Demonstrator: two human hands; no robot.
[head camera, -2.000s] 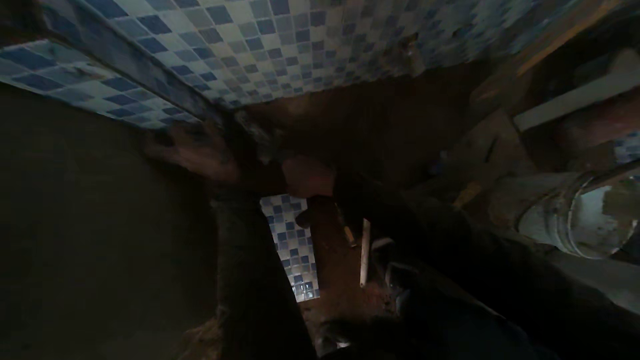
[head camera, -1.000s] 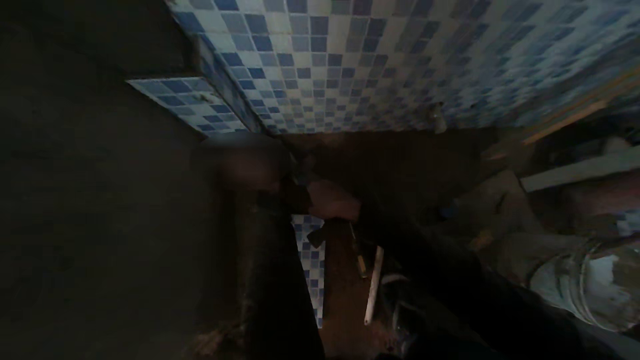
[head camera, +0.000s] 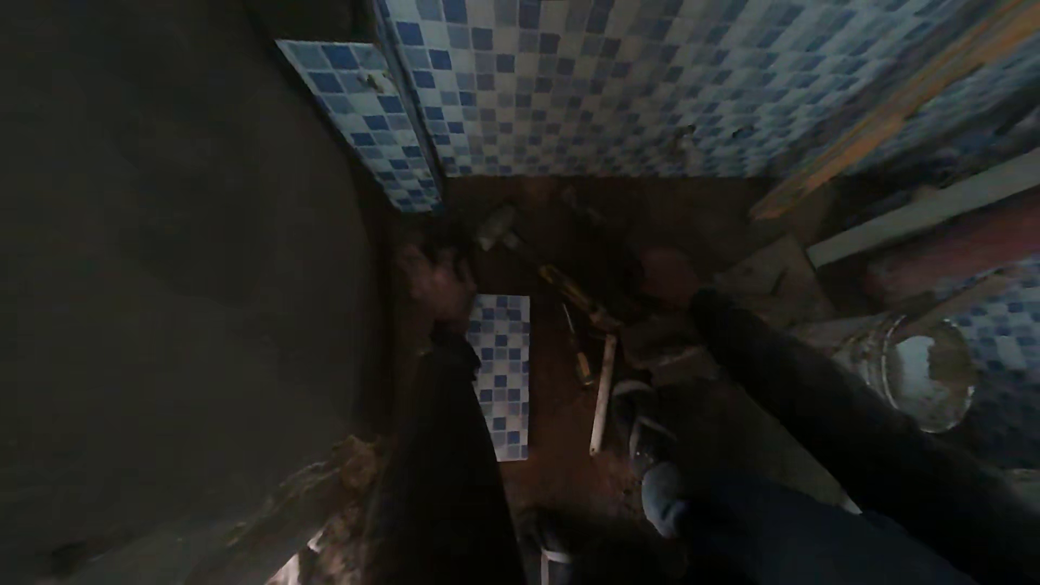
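Observation:
My left hand (head camera: 439, 280) is low beside the plain wall, fingers spread, just above the upper end of a blue-and-white checkered tile strip (head camera: 505, 378); it is dim and blurred, and no object shows in it. My right hand (head camera: 668, 275) is at the right over the dark floor, too dark to tell its fingers or anything in it. Between the hands lies a hammer (head camera: 561, 280) with a pale head and yellowish handle. Below it are a screwdriver (head camera: 578, 357) with a yellowish handle and a pale narrow bar (head camera: 603, 396).
A checkered tiled wall (head camera: 569, 89) rises ahead, with a tiled narrow panel (head camera: 366, 122) at its left corner. The plain wall (head camera: 203, 268) fills the left. At right are a bucket (head camera: 930, 374), a wooden plank (head camera: 894, 114) and a pale board (head camera: 926, 207). My shoes are below.
My hands were close together near the wall corner; now they are apart, the right one farther right. The hammer now shows plainly on the floor between them.

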